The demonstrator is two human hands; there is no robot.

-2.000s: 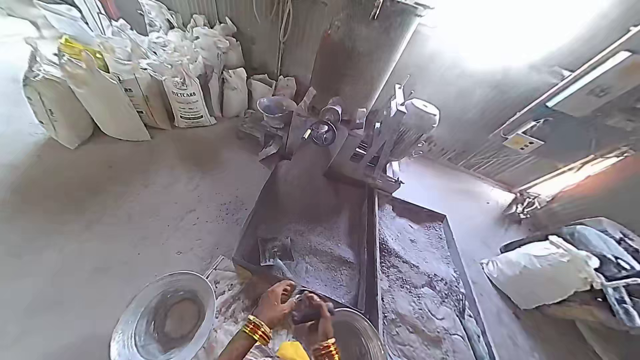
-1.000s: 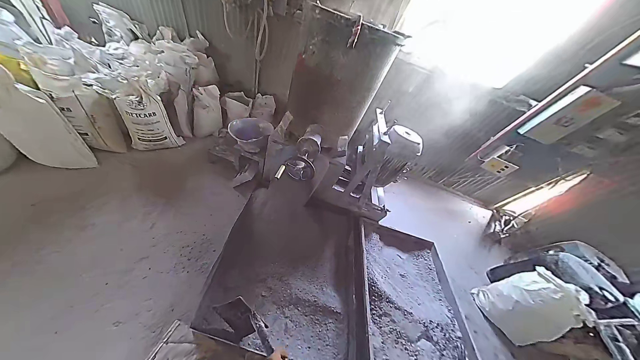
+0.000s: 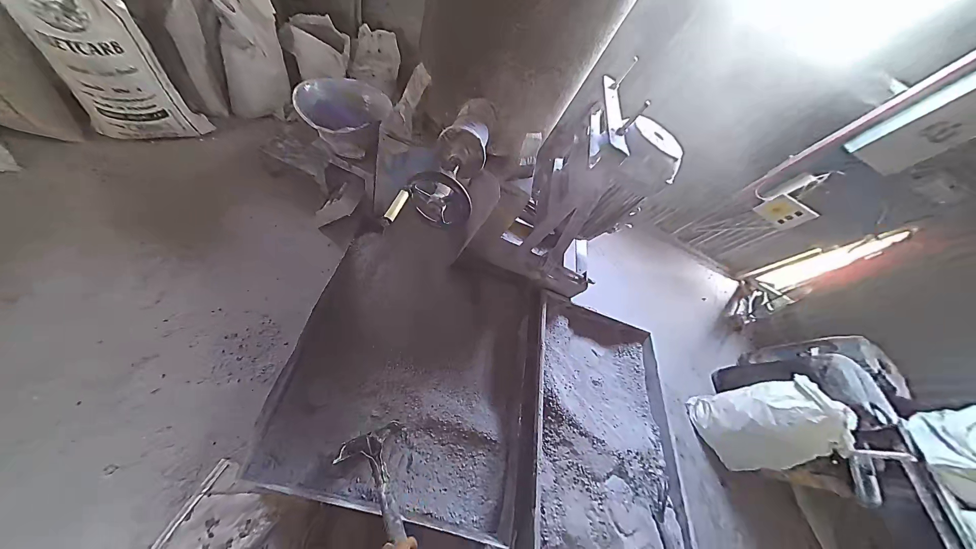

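A short-handled hoe (image 3: pixel 386 496) lies over the front of the left metal tray (image 3: pixel 305 492), its dark blade resting near a heap of grey powder (image 3: pixel 450 450). Only a few fingers (image 3: pixel 400 543) of one hand show at the bottom edge, closed around the lower end of the handle; which hand it is cannot be told, and the other is out of sight. Above the tray's far end is a machine outlet with a round handwheel (image 3: pixel 441 200). Dust hangs below it. The right metal tray (image 3: pixel 656 381) holds lumpy grey powder.
Behind the trays stand a motor (image 3: pixel 648 160), a large drum (image 3: pixel 518 61) and a metal bowl (image 3: pixel 343 107). Filled sacks (image 3: pixel 114 76) line the back left. A white sack (image 3: pixel 770 419) lies on the right. A flat piece (image 3: pixel 217 522) with a pale edge lies at lower left.
Two seconds ago both hands, with bangles, were at the tray's front edge by metal basins; now only fingers show. The hoe's blade has shifted within the tray. The view has moved closer to the machine.
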